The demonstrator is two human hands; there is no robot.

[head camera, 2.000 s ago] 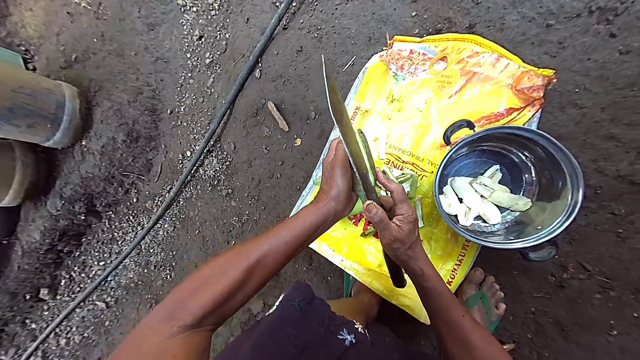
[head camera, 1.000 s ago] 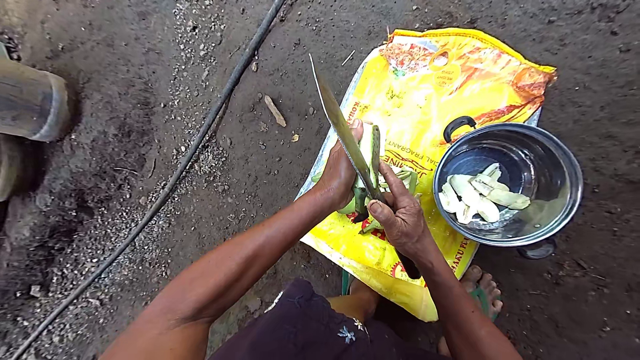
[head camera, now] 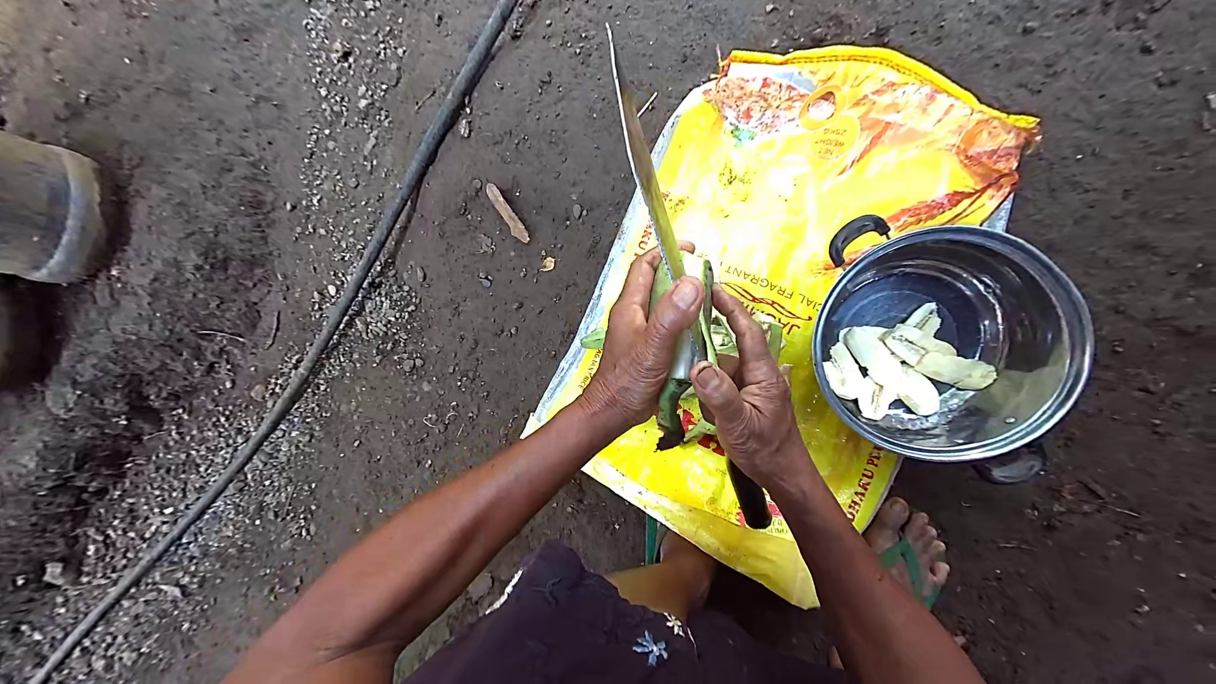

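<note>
My left hand (head camera: 638, 342) is closed around a green banana (head camera: 676, 380), its dark tip pointing down toward me. Across the fruit lies the long blade of a large knife (head camera: 646, 176), its point away from me. My right hand (head camera: 755, 408) grips the knife near its dark handle, thumb and forefinger at a strip of green peel (head camera: 708, 313). Beneath both hands, green peels (head camera: 760, 337) lie on a yellow printed rice sack (head camera: 788, 218). A steel pot (head camera: 1073, 351) to the right holds several pale peeled banana pieces (head camera: 883, 366).
A black hose (head camera: 361, 266) runs diagonally over the dirt ground at left. Cylindrical containers (head camera: 47, 209) stand at the far left edge. A small wood chip (head camera: 507, 213) lies between hose and sack. My sandalled foot (head camera: 912, 551) is below the pot.
My left thumb has come over onto the blade and banana. A strip of peel now stands away from the fruit at my right fingers. The pieces in the pot look unchanged.
</note>
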